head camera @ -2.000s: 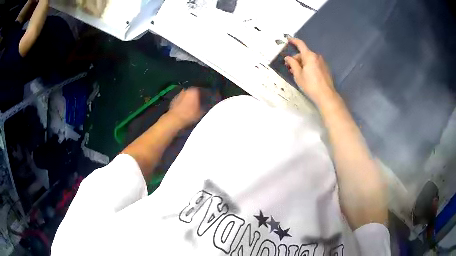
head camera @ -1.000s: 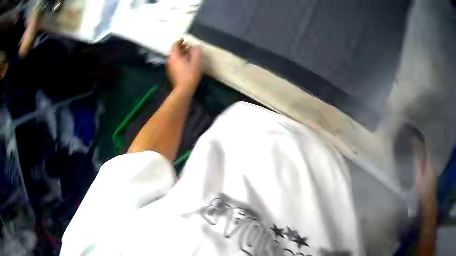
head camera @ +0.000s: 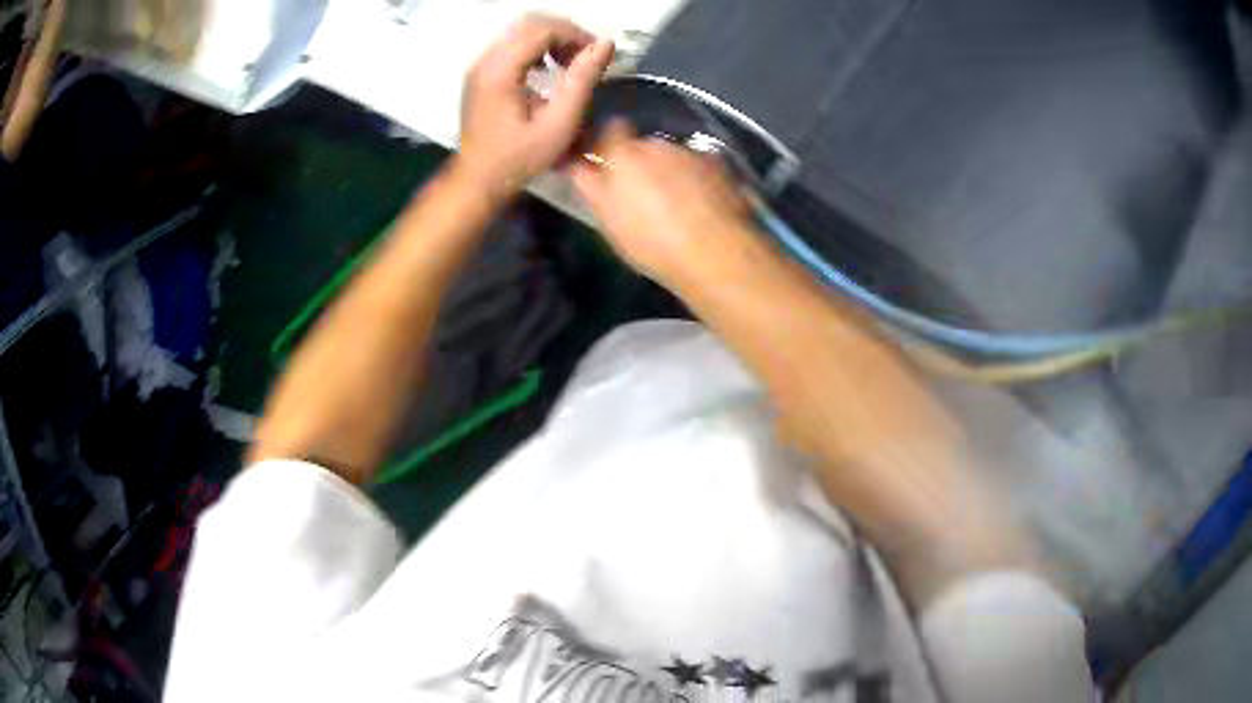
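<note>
A dark grey garment panel (head camera: 947, 151) with a raised seam lies over the table, with a darker band along its near edge. A steam iron (head camera: 714, 117), dark with a pale rim, is at the panel's left near corner. My right hand (head camera: 666, 199) is closed around the iron's handle, which is mostly hidden and blurred. My left hand (head camera: 522, 110) is just left of the iron with its fingers curled at the panel's corner; whether it pinches cloth cannot be told.
Blue and yellow hoses (head camera: 961, 337) trail from the iron to the right across the table's near side. A green basket (head camera: 474, 426) with dark grey cloth stands on the floor below left. Another person's arm (head camera: 35, 83) shows at the top left.
My right hand went from the panel's corner to the blurred iron at the right, then brought it left to that corner. My left hand has risen from above the basket to the table.
</note>
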